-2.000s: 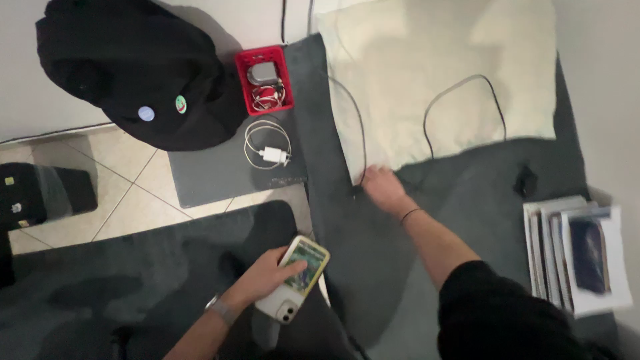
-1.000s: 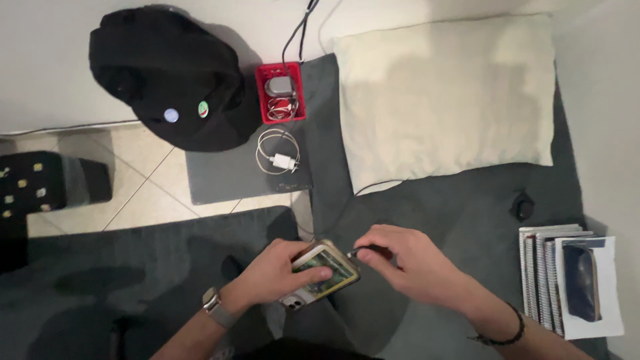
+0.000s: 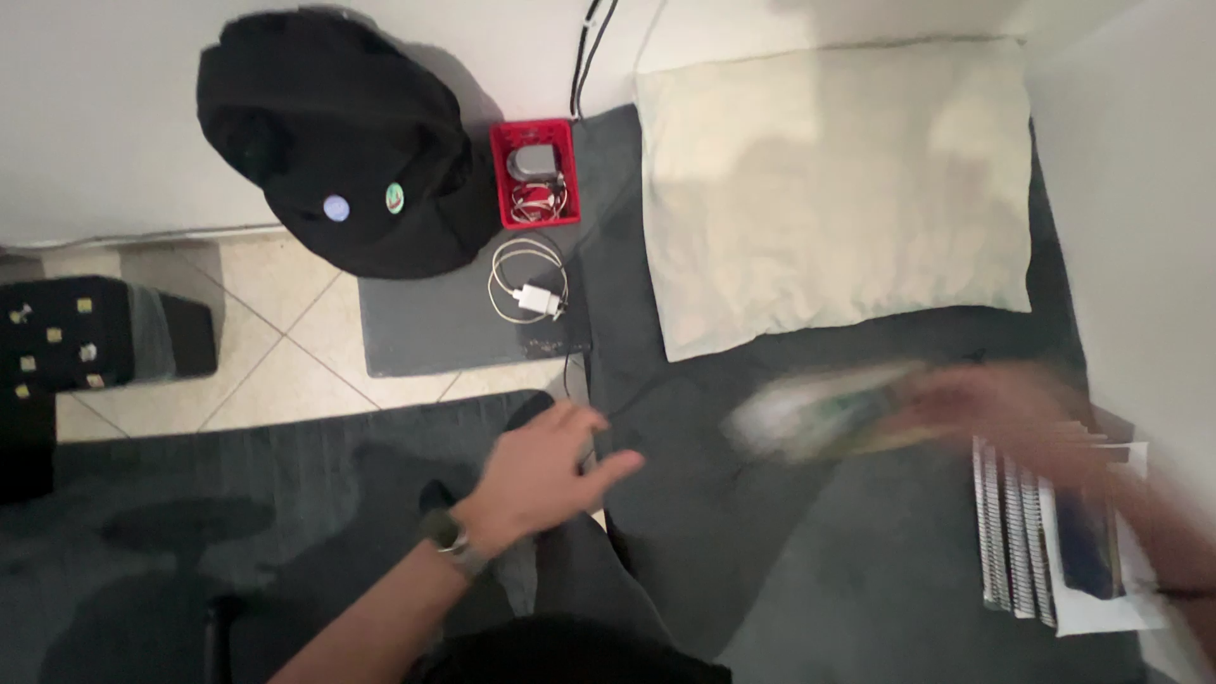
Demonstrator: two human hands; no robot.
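Blurred by motion, my right hand (image 3: 988,404) holds the smartphone (image 3: 822,413) above the grey bed cover, below the cream pillow (image 3: 836,190). A thin dark cable lies faintly on the cover near the phone; whether it is plugged in cannot be told. My left hand (image 3: 541,470) is empty, its thumb apart from the fingers, over my legs beside the bed's edge, with a watch on the wrist. Above it, a white charger plug (image 3: 539,300) with a coiled white cable rests on a grey surface (image 3: 456,332).
A red basket (image 3: 535,174) holds a grey adapter and cables. Beside it is a black cap (image 3: 351,142) with two round badges. Spiral notebooks (image 3: 1015,532) are stacked at right, under my right forearm. A black patterned object (image 3: 66,332) stands at far left. Dark cables hang down the wall.
My left hand has let go of the phone. My right hand, first at the cable by the pillow, then at the phone's end, now carries the phone to the right.
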